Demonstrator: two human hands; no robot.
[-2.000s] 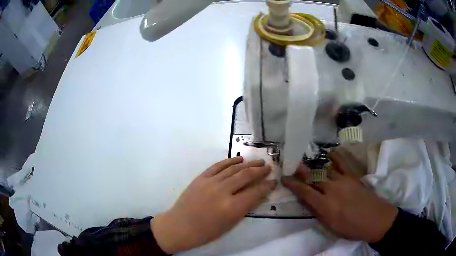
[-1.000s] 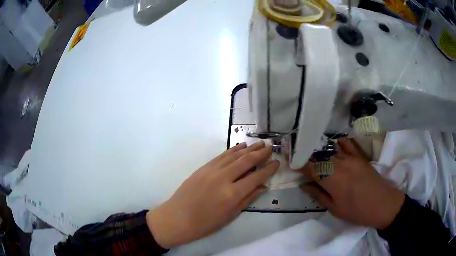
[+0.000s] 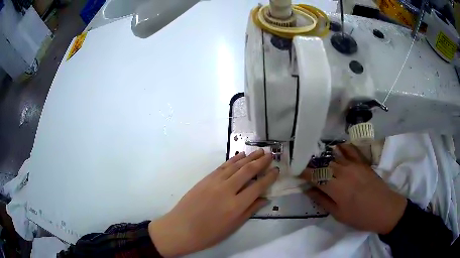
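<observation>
The white and cream garment piece (image 3: 408, 164) lies bunched right of the needle area and runs under both hands towards the table's front edge. My left hand (image 3: 217, 194) lies flat on it, left of the presser foot (image 3: 276, 150), fingertips close to the foot. My right hand (image 3: 355, 191) is right of the foot, partly hidden by the machine's head parts; its fingers rest on the cloth, and whether they pinch it is hidden. The needle plate (image 3: 276, 207) shows in front of the cloth. The sewing machine (image 3: 282, 95) stands over the work.
A yellow ring (image 3: 257, 19) lies on top of the head. Tension knobs (image 3: 361, 132) stick out at its front. A white thread cone (image 3: 444, 40) stands upper right. A pale curved part (image 3: 156, 17) is at the table's back edge. White cloth (image 3: 17, 216) hangs at the left edge.
Against two seconds ago, my right fingers have drawn back slightly from the foot and lie more spread. My left hand stays beside the foot. The view has shifted slightly.
</observation>
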